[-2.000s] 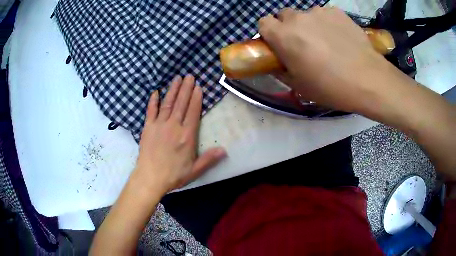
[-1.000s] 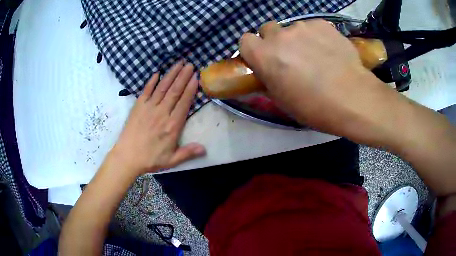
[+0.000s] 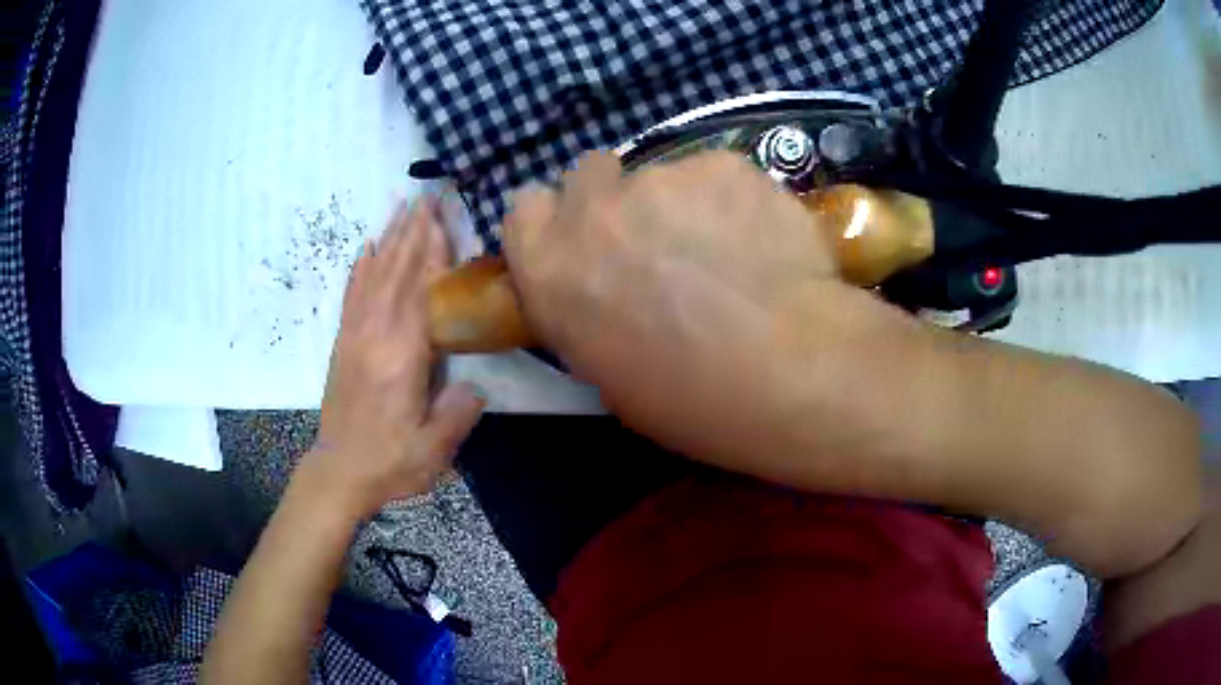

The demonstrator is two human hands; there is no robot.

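Observation:
The dark navy-and-white check garment (image 3: 536, 67) lies across the upper middle of the board. Small dark loops stick out from its left edge. My right hand (image 3: 656, 288) grips the orange-brown wooden handle of the steam iron (image 3: 790, 150). The iron rests over the garment's near edge; my hand and forearm hide much of its near side. My left hand (image 3: 388, 348) is flat with its fingers extended on the board, just left of the handle's front end and beside the garment's corner. It holds nothing that I can see.
The off-white board (image 3: 201, 174) has dark specks at left. A black hose (image 3: 1111, 225) runs from the iron to the right. Check and dark cloth hangs at the left edge. A blue crate (image 3: 74, 589) with cloth stands lower left. A round white base (image 3: 1038, 616) is lower right.
My right hand and the iron have moved left along the garment's near edge, close to my left hand. My left hand has moved off the cloth. The garment appears farther right in view.

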